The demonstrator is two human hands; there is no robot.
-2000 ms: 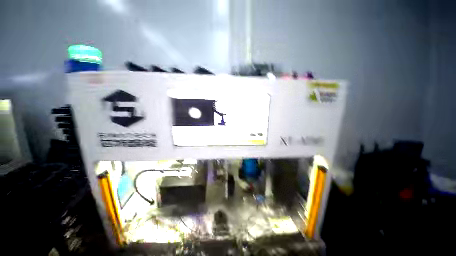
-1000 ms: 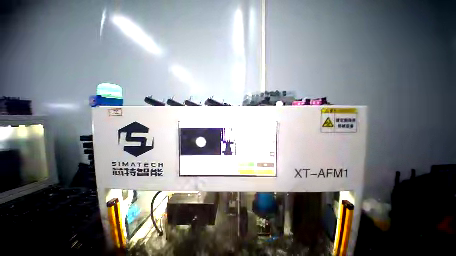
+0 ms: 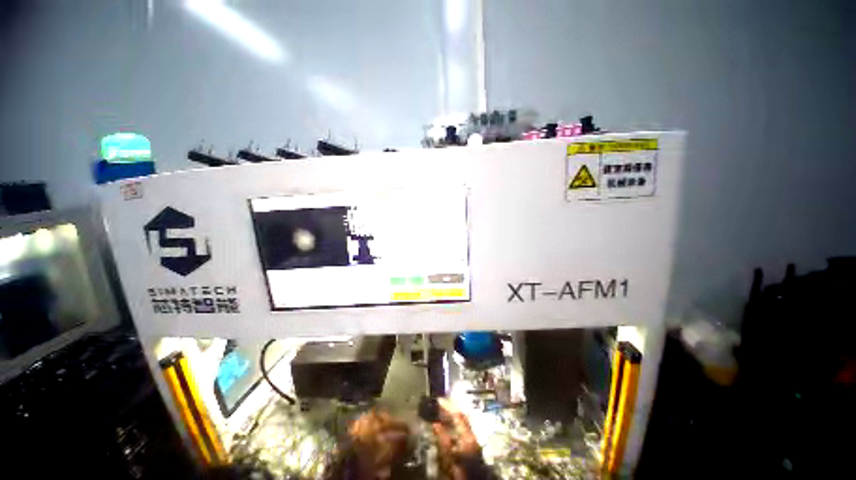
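The white machine [image 3: 582,234] stands in front of me with its lit opening at the bottom of the picture. My left hand [image 3: 377,442] and my right hand [image 3: 455,439] are inside the opening, low and close together, blurred and cut off by the bottom edge. A small dark block-like thing [image 3: 430,410] shows between them; whether a hand touches it cannot be told. What the fingers hold, if anything, is hidden by blur. The touchscreen monitor [image 3: 404,248] shows a dark area with a blurred bright spot.
Orange light curtain bars stand at the left [image 3: 192,408] and right [image 3: 619,408] of the opening. A dark box unit [image 3: 343,370], a black cable [image 3: 272,375] and a blue round part [image 3: 479,347] are inside. Dark piles flank the machine. A signal lamp [image 3: 126,155] glows green-white.
Both hands now show in the opening; neither could be made out before. The view has shifted and tilted, so the machine appears slanted and higher than one second ago. The bright screen spot looks dimmer.
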